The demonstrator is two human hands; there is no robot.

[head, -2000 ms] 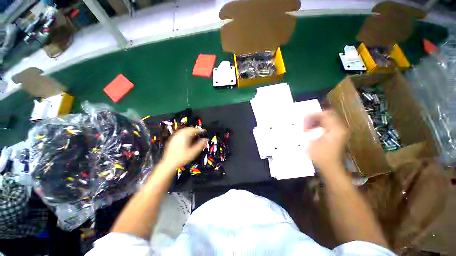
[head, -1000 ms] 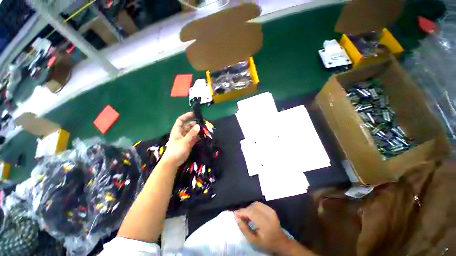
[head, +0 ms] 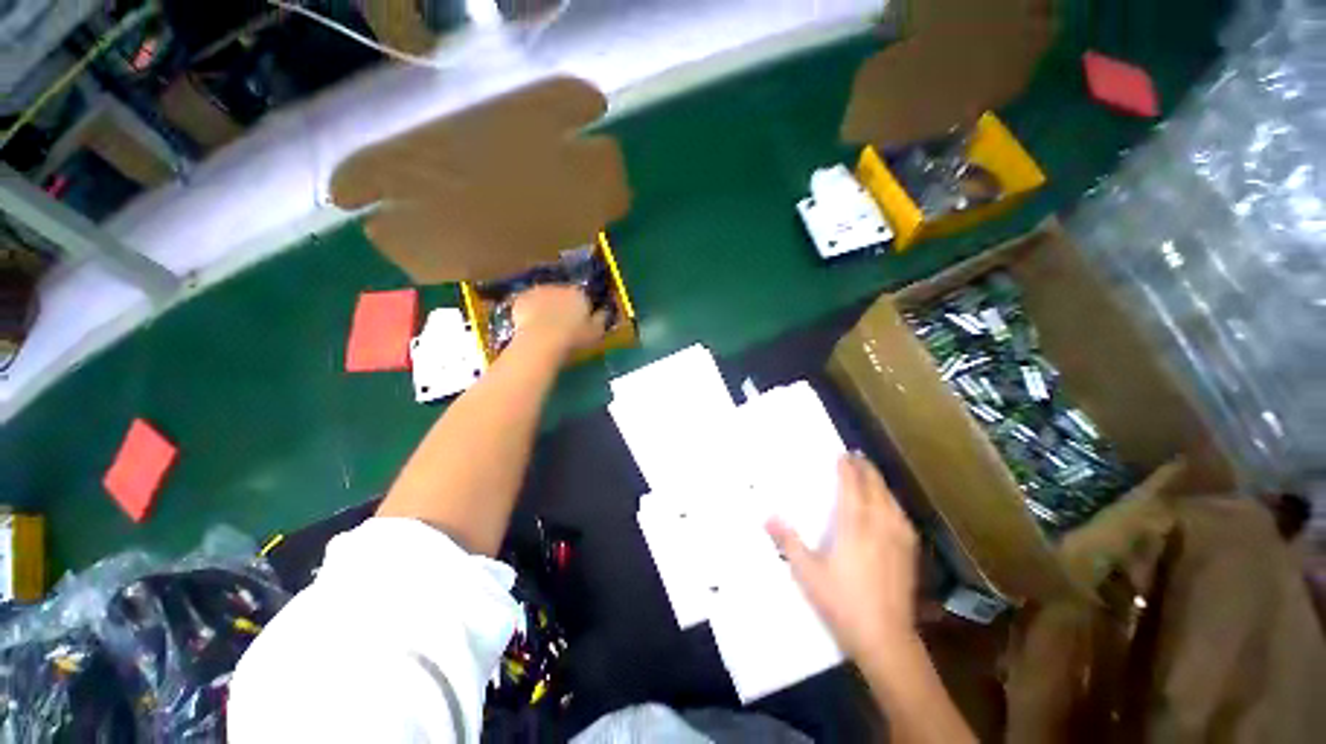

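Observation:
My left hand (head: 560, 317) reaches into the open yellow box (head: 618, 298) on the belt. Its fingertips are hidden among the dark, shiny contents, so I cannot tell if it holds anything. My right hand (head: 865, 560) lies with thumb and fingers apart on the white card inserts (head: 684, 422), on the black bench. A small white piece (head: 445, 356) lies against the left side of the box. The pile of AV cables (head: 535, 647) is partly hidden behind my left sleeve.
The brown carton (head: 945, 465) of small silver-green items stands right of the inserts, with brown wrapping below it. A second yellow box (head: 945, 218) is farther right on the belt. Red squares (head: 383, 332) lie on the belt. The bag of cables (head: 131, 654) is at lower left.
My left hand has moved from above the cable pile, where it held a black cable bundle, into the yellow box. My right hand has moved from near my body onto the inserts. The view has shifted right.

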